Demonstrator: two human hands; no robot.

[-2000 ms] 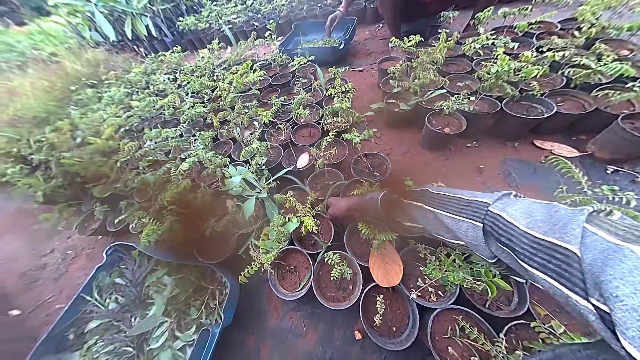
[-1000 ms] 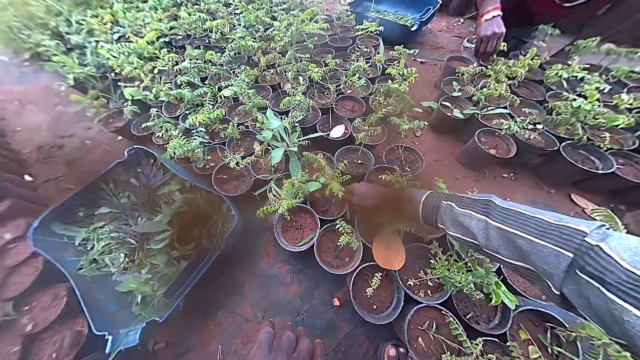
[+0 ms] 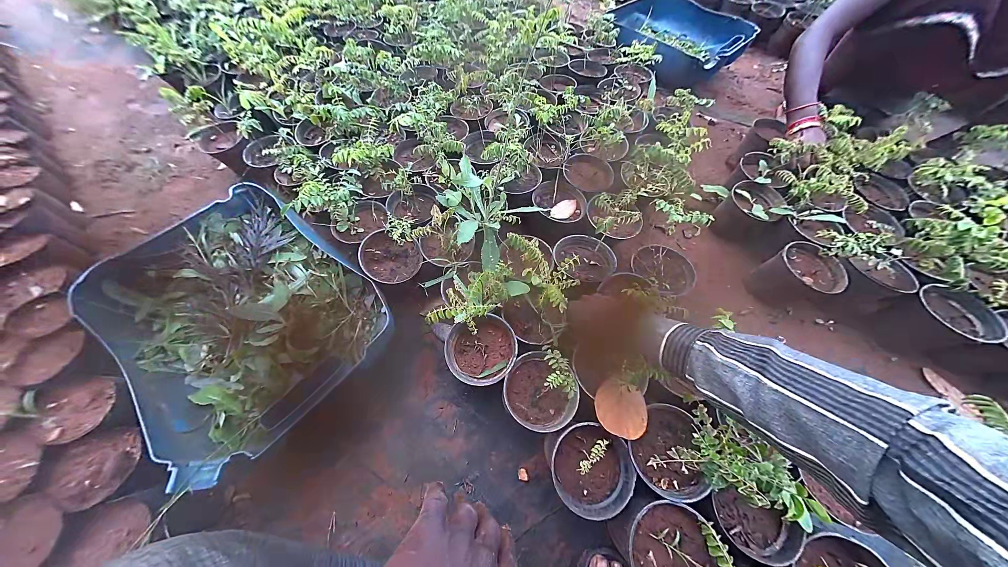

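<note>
Over the near pots, my right hand (image 3: 610, 335) reaches in from the right in a grey striped sleeve; it is blurred, so its fingers and anything in them cannot be made out. It is next to a potted seedling with feathery leaves (image 3: 539, 287) and just above an orange-brown dry leaf (image 3: 622, 409). My left hand (image 3: 453, 531) is at the bottom edge, its fingers pointing down and partly cut off; nothing shows in it. Nearest to it are a soil-filled pot with a small seedling (image 3: 592, 470) and another soil-filled pot (image 3: 538, 392).
A blue plastic basin (image 3: 177, 465) of pulled greenery stands at the left, beside rows of soil-filled bags (image 3: 67, 409). Densely packed seedling pots (image 3: 390, 256) spread behind. At the upper right, another person's arm (image 3: 815, 71) reaches to more pots, near a second blue basin (image 3: 669, 59).
My left hand has come into view at the bottom since two seconds ago. The other person's hand has moved from the far basin to the pots at the right. The view has shifted.
</note>
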